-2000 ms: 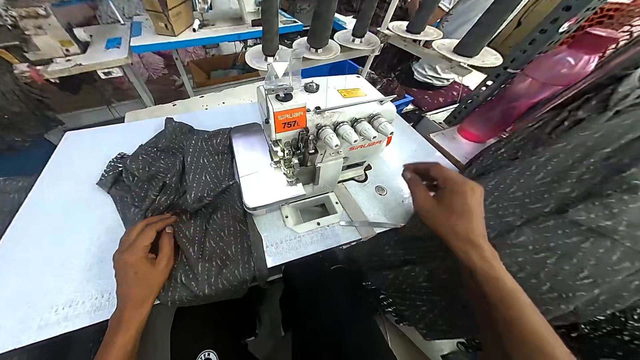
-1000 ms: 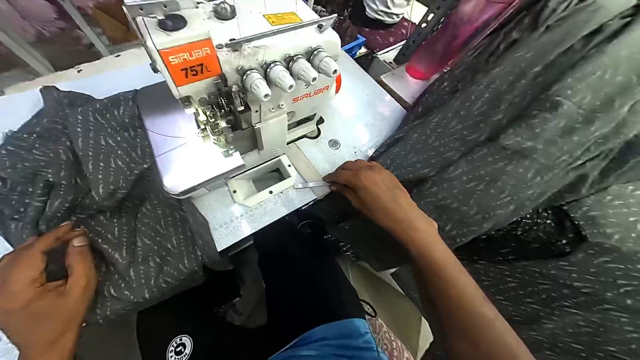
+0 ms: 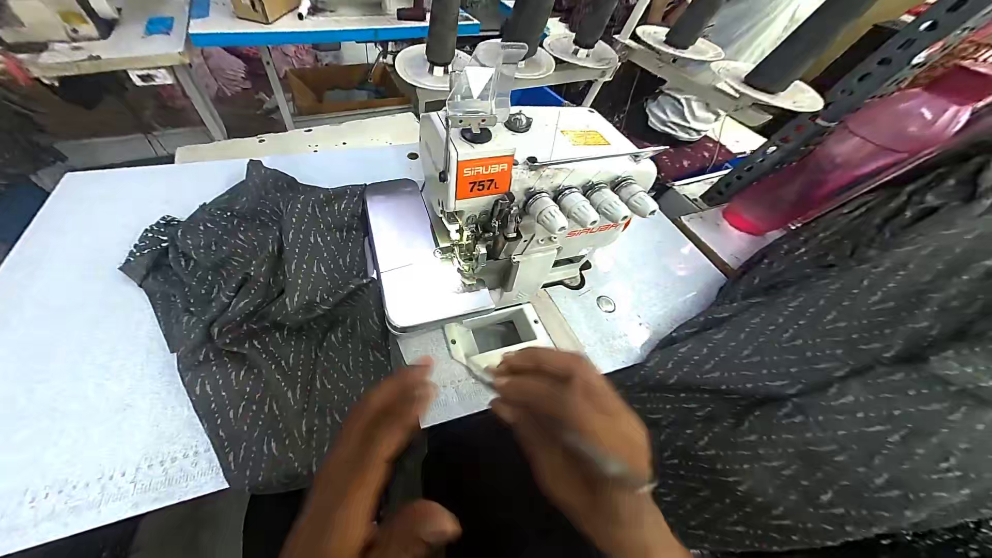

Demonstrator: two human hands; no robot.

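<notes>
A white Siruba overlock sewing machine (image 3: pixel 542 178) stands on the white table, its needle area lit. Dark grey patterned fabric (image 3: pixel 287 310) lies crumpled to the left of the machine, against its metal plate. My left hand (image 3: pixel 387 457) hovers over the fabric's lower right edge, blurred, fingers apart, with nothing seen in it. Near the table's front edge, just before the machine's rectangular opening, my right hand (image 3: pixel 573 434) has its fingers curled around a slim metal tool (image 3: pixel 612 465), perhaps thread snips. The tool is blurred, and its tip points toward the opening.
More dark patterned fabric (image 3: pixel 806 387) hangs in a large heap at the right. Behind it are a pink bottle (image 3: pixel 860 155) and a perforated metal rack post (image 3: pixel 829 101). Thread cones (image 3: pixel 443 35) stand behind the machine. A cardboard box (image 3: pixel 341 89) sits beneath the rear table.
My left hand has left the fabric at the left and come toward the middle. My right hand, which was at the tool by the table edge, now has it raised in its fingers.
</notes>
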